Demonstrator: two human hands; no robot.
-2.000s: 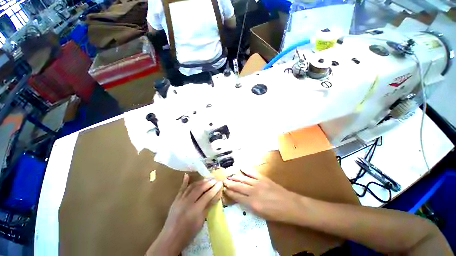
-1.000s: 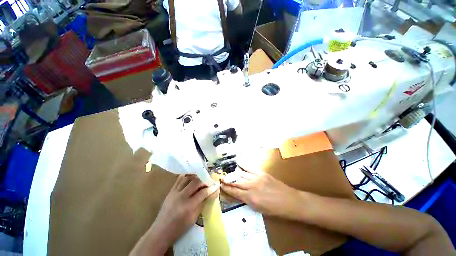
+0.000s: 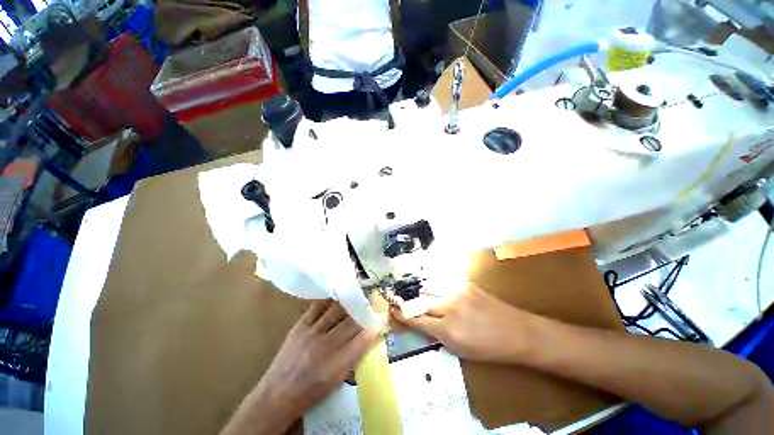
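Observation:
A large brown panel [image 3: 191, 297] lies on the white sewing table and passes under the white machine head [image 3: 373, 204]. My left hand [image 3: 318, 357] lies flat at the panel's edge, left of the needle area, fingertips near the yellow tape strip [image 3: 378, 391]. My right hand [image 3: 471, 323] is right of the needle area, its fingertips close to the left ones under the machine head. What the fingertips press or pinch is too bright and small to tell. An orange piece [image 3: 543, 245] lies on the panel, partly under the machine arm.
A dark metal tool [image 3: 670, 313] with a black cord lies on the table at right. A blue tube [image 3: 547, 66] curves behind the arm. A red-edged box [image 3: 216, 72] and a person in a white shirt [image 3: 352, 42] are beyond the table.
The view has shifted, so the machine appears larger and further right. Both hands stay close to the needle area. Less of the orange piece shows, and the small pale scrap is no longer visible.

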